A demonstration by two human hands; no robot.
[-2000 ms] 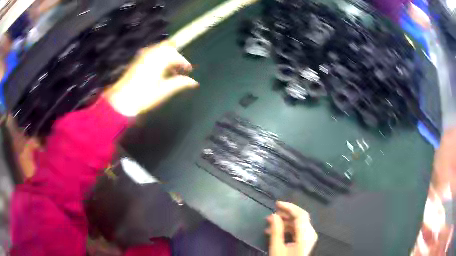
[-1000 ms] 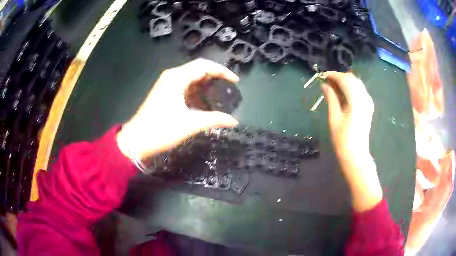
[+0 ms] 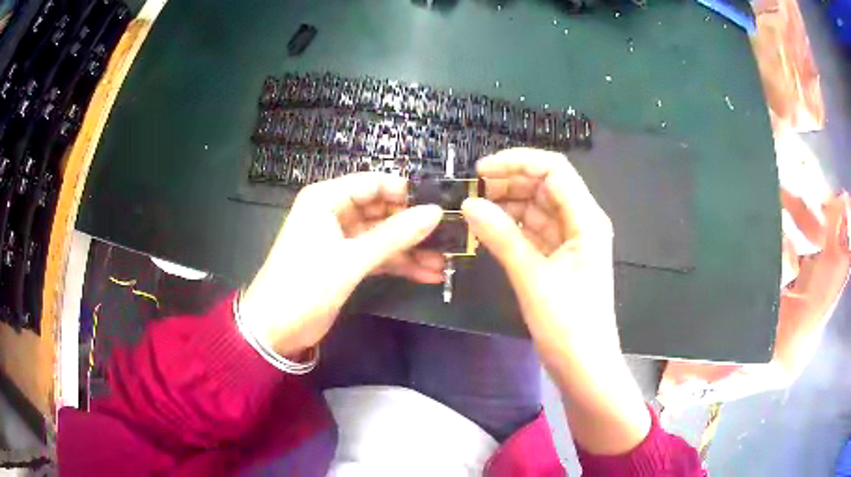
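Note:
A black socket housing [image 3: 442, 194] is held between both hands above the near part of the bench. Brass contact strips [image 3: 473, 244] lie along its right side, and silvery metal ends stick out above and below it. My left hand [image 3: 341, 242] grips the housing from the left with thumb and fingers. My right hand [image 3: 546, 238] holds the strips against the housing from the right, thumb on the front. Fingers hide part of the housing. Small black insert blocks [image 3: 373, 135] stand in tight rows just beyond the hands.
The blocks stand on a dark mat [image 3: 644, 200]. A single loose black piece [image 3: 301, 39] lies at upper left. Stacked black assemblies [image 3: 42, 140] lie beyond a wooden edge [image 3: 107, 102]. Pinkish plastic wrapping [image 3: 793, 74] is at right. The heap's edge shows at the top.
The hands have come together nearer the body. The black housing and the metal strips, held apart one second ago, now meet. The view has tilted down, so the heap is mostly out of the picture.

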